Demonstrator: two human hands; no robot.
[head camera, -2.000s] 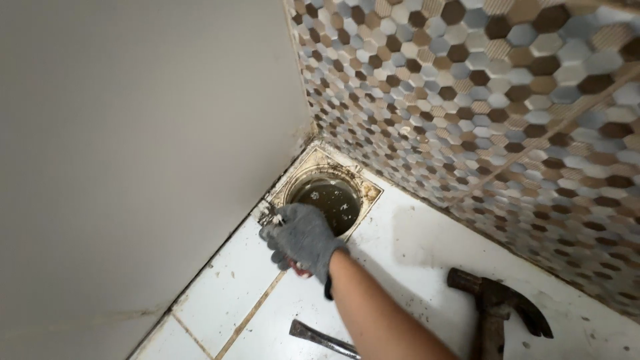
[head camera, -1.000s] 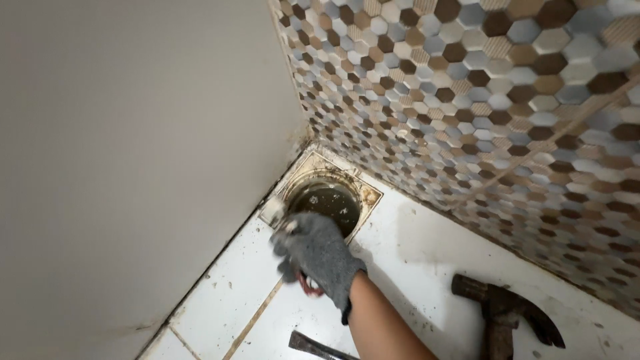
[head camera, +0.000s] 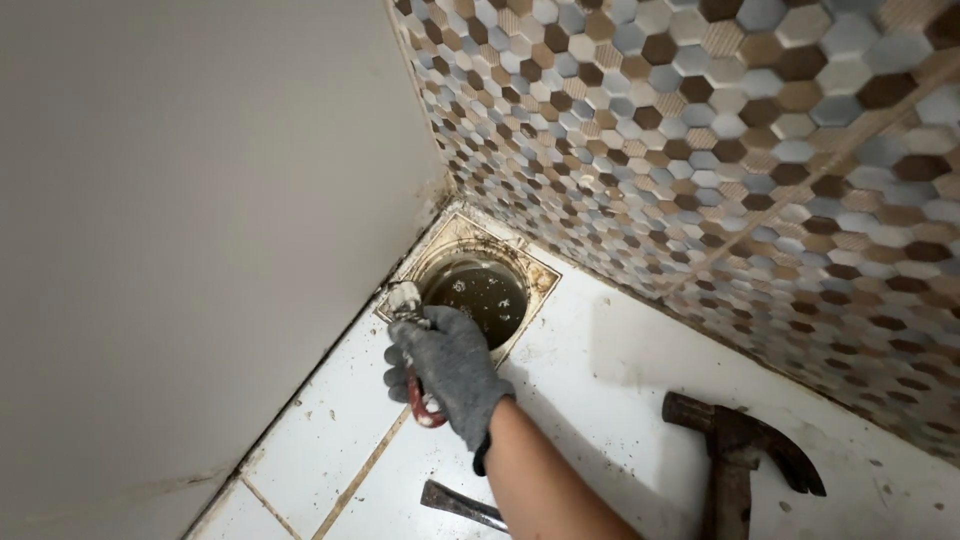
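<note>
My right hand (head camera: 454, 367), in a grey glove, grips a red-handled tool (head camera: 426, 409). The tool's whitish, dirty end (head camera: 406, 298) is at the left corner of a square floor drain frame (head camera: 541, 279). Beyond and right of my fingers, the round drain opening holds murky water (head camera: 487, 296) with pale bits on it. Below my wrist lies a flat-ended metal tool (head camera: 461, 505), partly hidden by my forearm. A claw hammer (head camera: 739, 439) rests on the floor to the right. My left hand is not visible.
The drain sits in a corner between a plain grey wall (head camera: 225, 187) and a wall of hexagonal mosaic tiles (head camera: 637, 135). White floor tiles (head camera: 352, 420) with brownish grout carry scattered debris. Dark grime runs along the wall's foot.
My right hand shifts slightly away from the drain's left corner, then back toward it, still gripping the red-handled tool. The hammer stays on the floor.
</note>
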